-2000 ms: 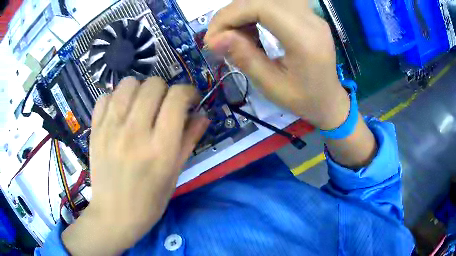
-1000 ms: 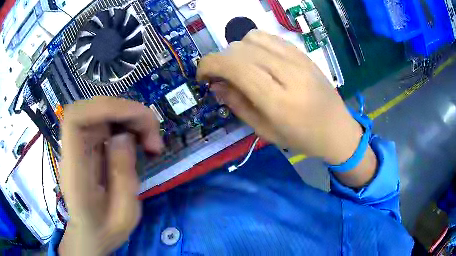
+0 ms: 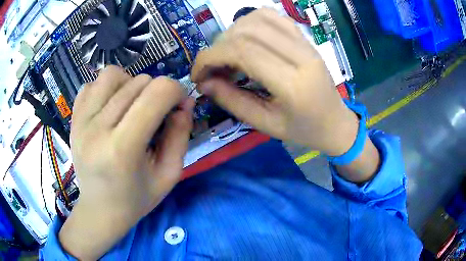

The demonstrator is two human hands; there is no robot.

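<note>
The blue motherboard (image 3: 162, 65) lies in the white chassis, with the black fan of the CPU cooler (image 3: 112, 33) at upper left. My left hand (image 3: 130, 127) is over the board's lower part, thumb and fingers brought together. My right hand (image 3: 276, 81) is beside it, fingertips pinched over the board, close to the left fingertips. A thin light line shows between the fingertips; I cannot tell what either hand holds. A white lead (image 3: 230, 132) lies at the chassis' near edge, below my right hand. The Wi-Fi card seen earlier is mostly hidden.
Red foam (image 3: 225, 154) shows along the near edge. RAM with an orange label (image 3: 62, 106) and a cable harness (image 3: 52, 155) are at left. A green circuit board (image 3: 321, 23) sits at upper right. Blue trays (image 3: 419, 23) stand beyond, over grey floor with a yellow line (image 3: 393, 110).
My left hand has moved right and up, from beside the board to next to my right hand. The white lead's end no longer hangs over the foam. The black lead seen first no longer shows.
</note>
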